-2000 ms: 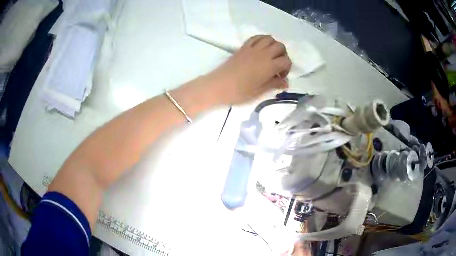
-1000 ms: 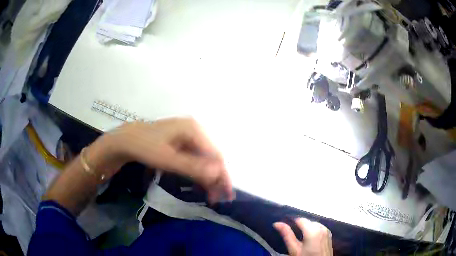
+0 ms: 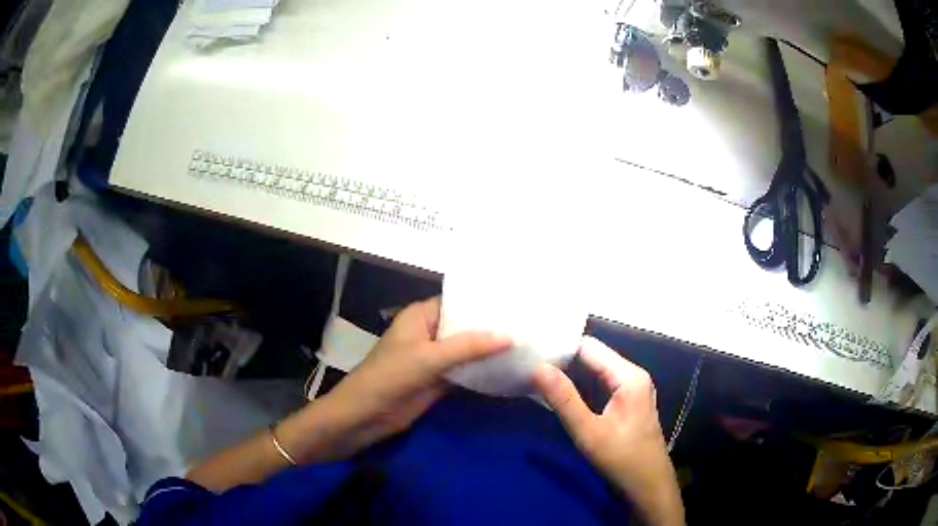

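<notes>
A white fabric piece (image 3: 514,362) hangs over the table's front edge near my lap; its upper part is lost in glare. My left hand (image 3: 417,360) holds its left side, thumb on top. My right hand (image 3: 607,401) holds its lower right corner between thumb and fingers. The black fabric shears (image 3: 790,195) lie on the white table (image 3: 339,113) at the right, blades pointing away. The metal parts of the sewing machine (image 3: 658,57) show at the top right.
A stack of white cut pieces (image 3: 231,19) lies at the upper left. A tan-orange card guide (image 3: 849,103) and a thin dark-brown stick (image 3: 866,226) lie right of the shears. Ruler markings (image 3: 319,188) run along the front edge. White cloth (image 3: 103,380) is heaped at left.
Both hands have come together at the front edge and now hold the white fabric piece. The view has shifted downward, so the machine and shears appear higher.
</notes>
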